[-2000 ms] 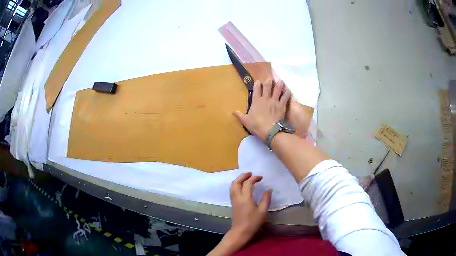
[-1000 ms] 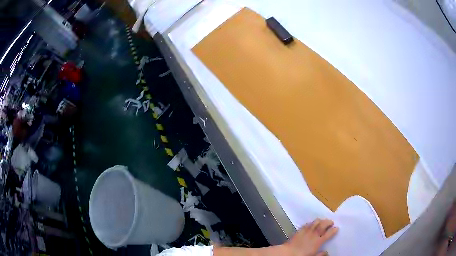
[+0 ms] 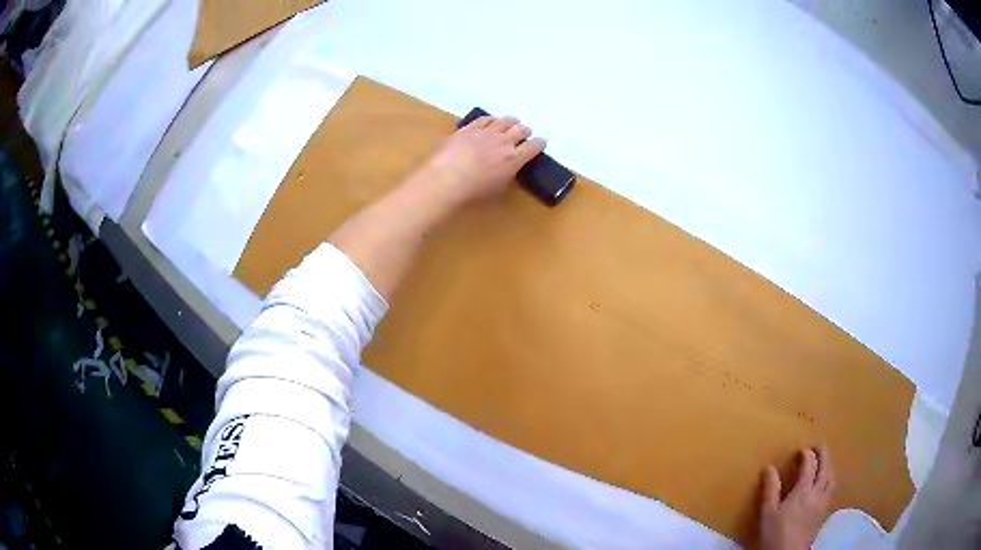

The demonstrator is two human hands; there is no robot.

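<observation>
The brown card pattern piece (image 3: 602, 322) lies flat on white fabric (image 3: 699, 118), running from upper left to lower right. My left hand (image 3: 484, 156), in a white sleeve, grips the black pattern weight (image 3: 549, 181) at the pattern's upper edge. The hand covers the weight's middle, and a dark end shows on each side of it. My right hand (image 3: 798, 503) rests on the pattern near its lower right end, fingers apart and holding nothing. Its wrist is cut off by the bottom of the picture.
Another brown card piece (image 3: 242, 27) lies at the upper left beside layered white cloth (image 3: 97, 75). The table edge (image 3: 172, 301) curves along the lower left. Scraps (image 3: 102, 365) and yellow-black tape (image 3: 172, 415) are on the dark floor.
My left hand has moved from the white fabric near the table's front edge up to the black weight. My right hand now rests on the pattern. The view has turned, and the white bin is out of view.
</observation>
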